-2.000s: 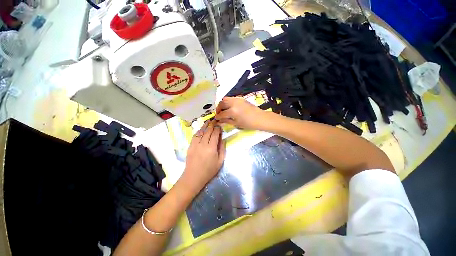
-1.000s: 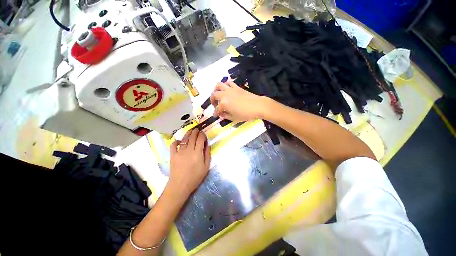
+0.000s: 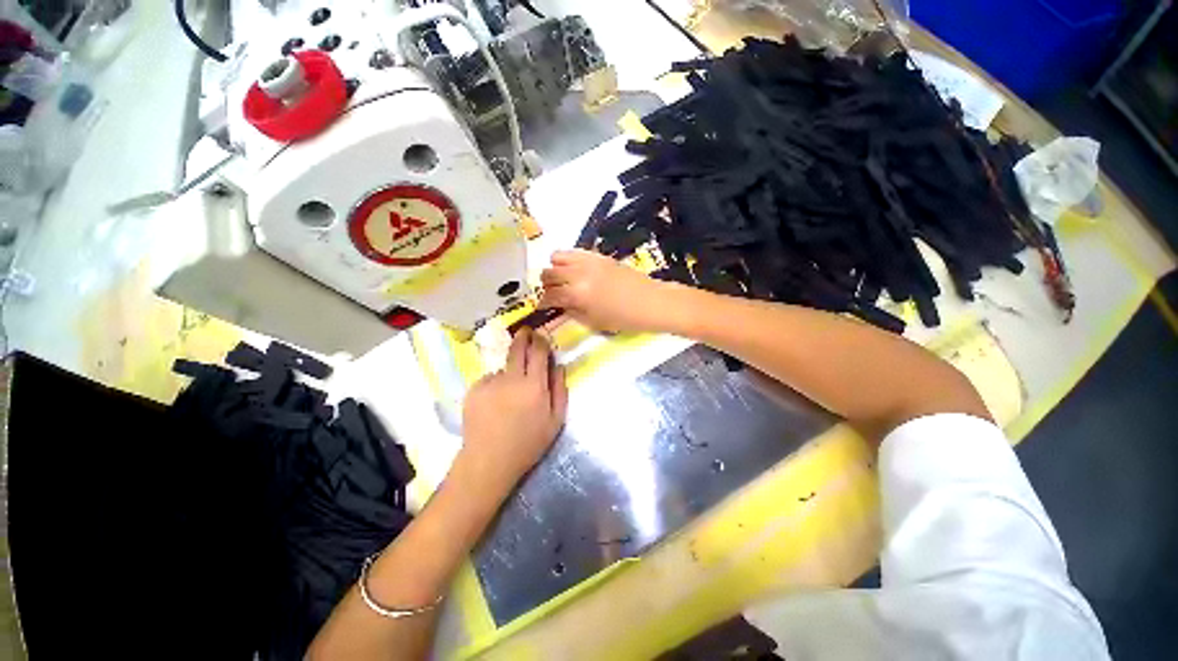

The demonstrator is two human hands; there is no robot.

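A short black strip (image 3: 535,318) lies under the front of the white sewing machine head (image 3: 375,194), by the needle area. My right hand (image 3: 592,291) grips its right end between the fingertips. My left hand (image 3: 514,402) is just in front, its extended fingertips touching the strip's near side; whether they pinch it is hard to tell. The presser foot is mostly hidden by the head and my fingers. A large pile of black strips (image 3: 801,168) lies to the right, and a smaller pile (image 3: 304,439) lies to the left.
A dark open box (image 3: 129,517) stands at the lower left. A shiny metal plate (image 3: 646,465) lies in front of the machine, edged with yellow tape (image 3: 723,555). Dark-red snips or tweezers (image 3: 1057,278) and a crumpled whitish wad (image 3: 1059,177) lie at the right edge.
The camera view has shifted. My right hand has brought a strip in towards the needle area, and my left fingertips have closed in beside it.
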